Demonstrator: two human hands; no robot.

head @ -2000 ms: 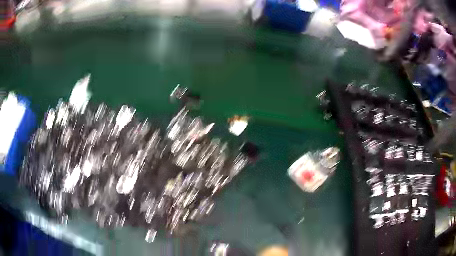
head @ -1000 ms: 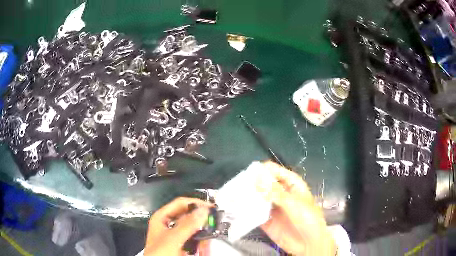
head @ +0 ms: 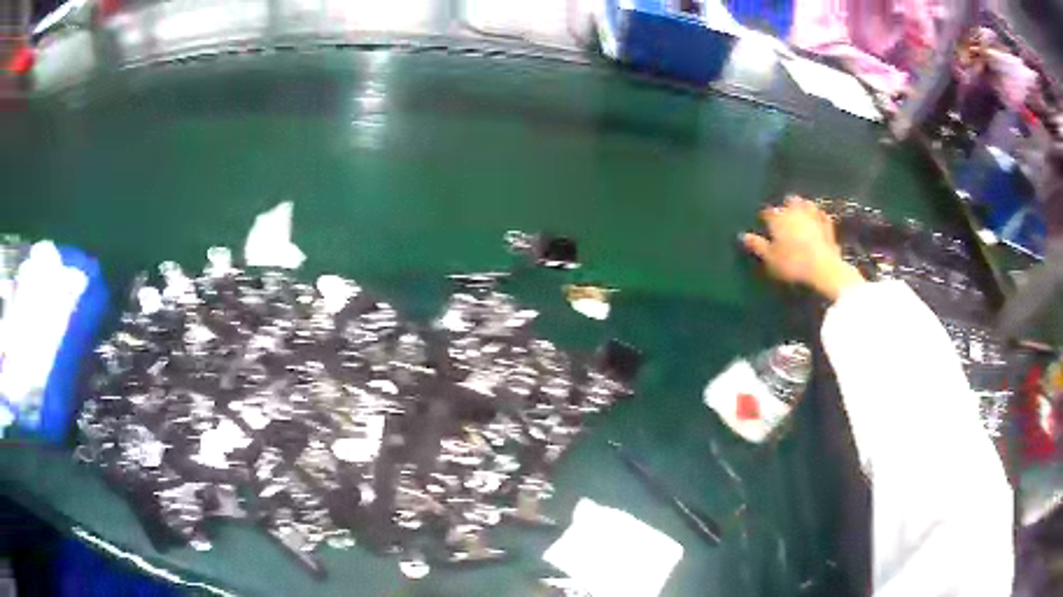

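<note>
My right hand (head: pixel 802 247) reaches out in a white sleeve over the far left corner of the black foam tray (head: pixel 849 496). Its fingers are bent downward over the tray's edge; whether they hold a clipped unit is hidden. My left hand is out of the picture. A white wipe (head: pixel 614 554) lies flat on the green belt at the bottom centre. A thin dark rod (head: pixel 670 496) lies to its right. A large heap of silver spring clips and black pieces (head: pixel 350 408) covers the left and centre. The sleeve covers part of the tray's clipped rows.
A solvent bottle with a red label (head: pixel 758 394) stands left of the tray. A black square unit (head: pixel 560 251) and a small tan-and-white scrap (head: pixel 589 301) lie beyond the heap. A blue bin with wipes (head: pixel 72 338) is at left. A person in pink (head: pixel 880 35) is at far right.
Both hands were low in front with the wipe and a dark unit. Now the wipe lies on the belt, my right hand is over the tray, my left is out of view, and the view has tilted up.
</note>
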